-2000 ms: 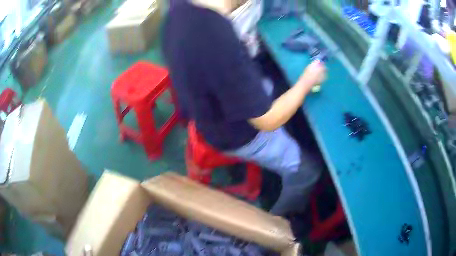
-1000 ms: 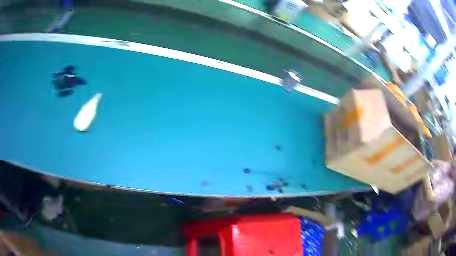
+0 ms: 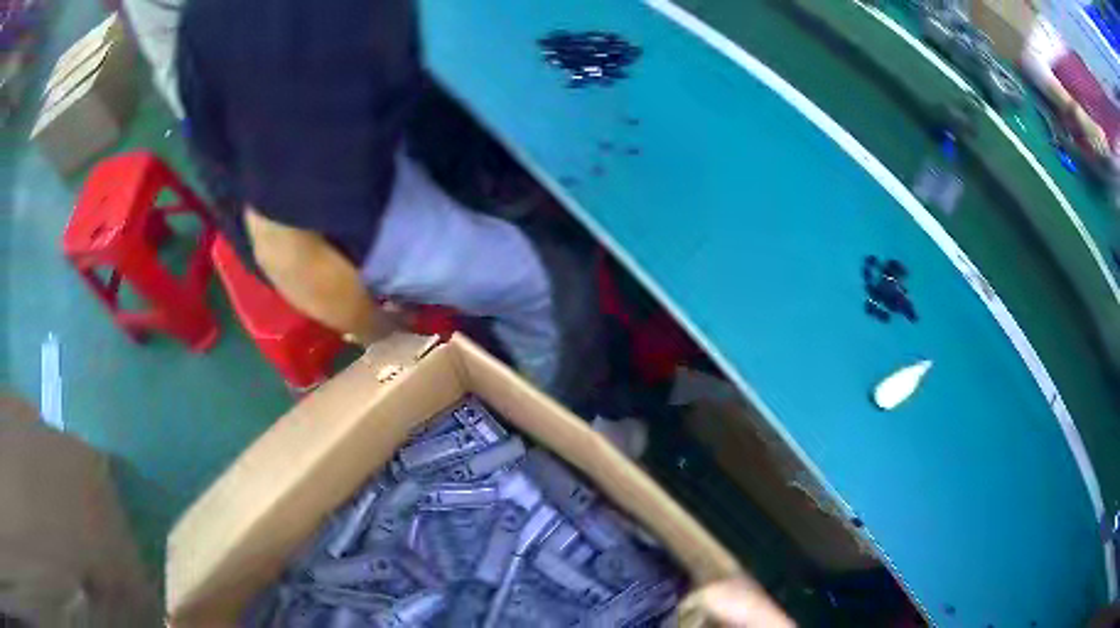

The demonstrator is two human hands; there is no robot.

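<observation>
A large open cardboard carton point(image 3: 289, 472) stands at the lower middle, full of loose grey handle housings point(image 3: 491, 528). My right hand point(image 3: 735, 604) is at the bottom edge, cut off and blurred, gripping the carton's right rim. My left hand is out of the picture.
The blue-green bench point(image 3: 737, 245) runs down the right with small black parts point(image 3: 590, 57), another black pile point(image 3: 887, 290) and a pale pointed bottle point(image 3: 903, 385). A seated person point(image 3: 301, 123) reaches to the carton's far corner. A red stool point(image 3: 135, 245) stands left.
The view swung to the bench, then back to the carton, which now shows larger and nearer. My right hand has appeared on its rim. The seated person's arm has moved from the bench to the carton.
</observation>
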